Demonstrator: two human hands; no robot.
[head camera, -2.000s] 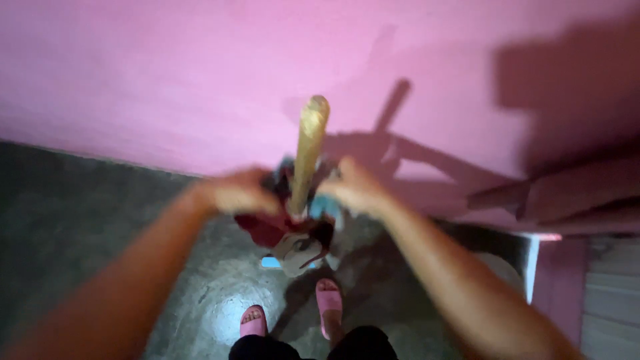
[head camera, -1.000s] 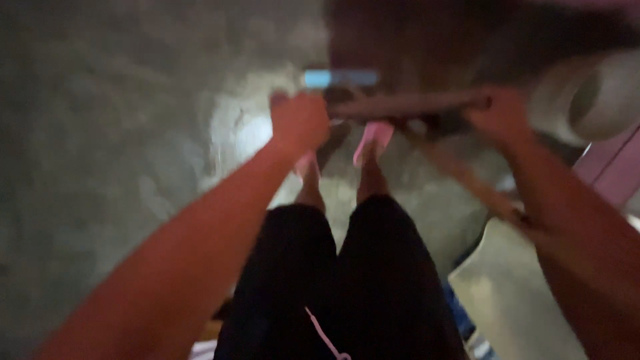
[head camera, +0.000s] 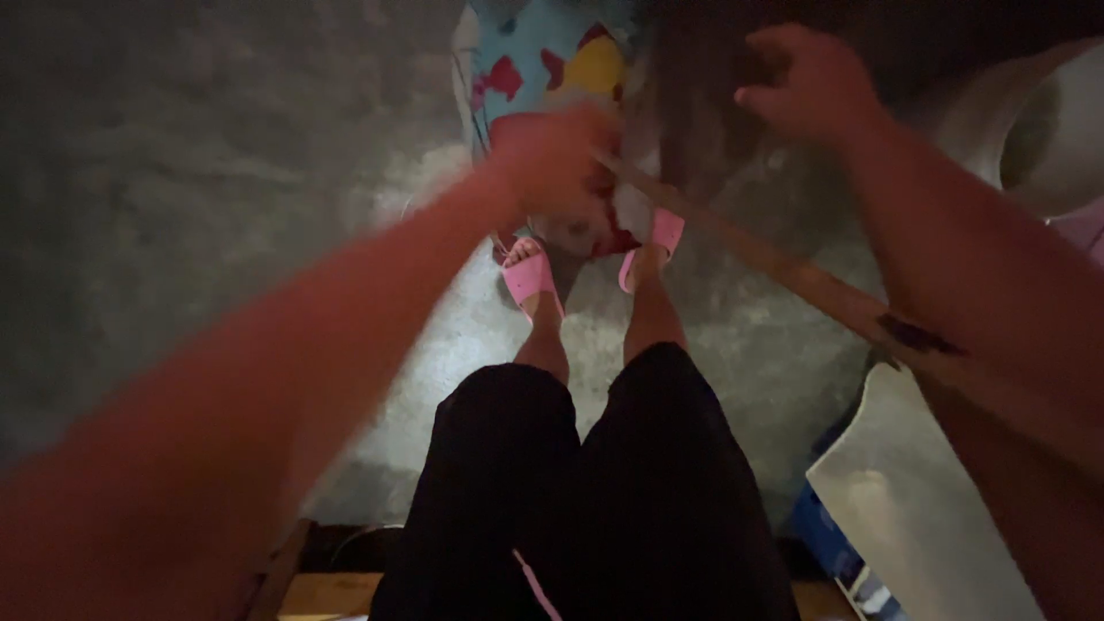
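My left hand (head camera: 556, 164), blurred, is closed on a patterned cloth (head camera: 595, 65) of light blue, yellow, red and white, spread above and below the fist over the floor and partly over the slippers. The thin end of a wooden stick (head camera: 776, 259) meets this hand; whether the fingers grip it too is unclear. The stick slants down to the right and passes by my right forearm, its far end hidden. My right hand (head camera: 806, 82) is raised at the upper right, fingers curved and apart, with nothing seen in it.
Pink slippers (head camera: 528, 274) are on my feet on the grey concrete floor (head camera: 216, 216). A pale round container (head camera: 1052, 129) lies at the upper right. A pale panel (head camera: 914, 492) with a blue object beside it is at the lower right. Wooden furniture (head camera: 332, 595) shows behind my legs.
Two seconds ago both hands were at cloth around the upright stick by the pink wall; the view has since tilted down. My right hand has let go of the dark strip stretched between both hands a second ago.
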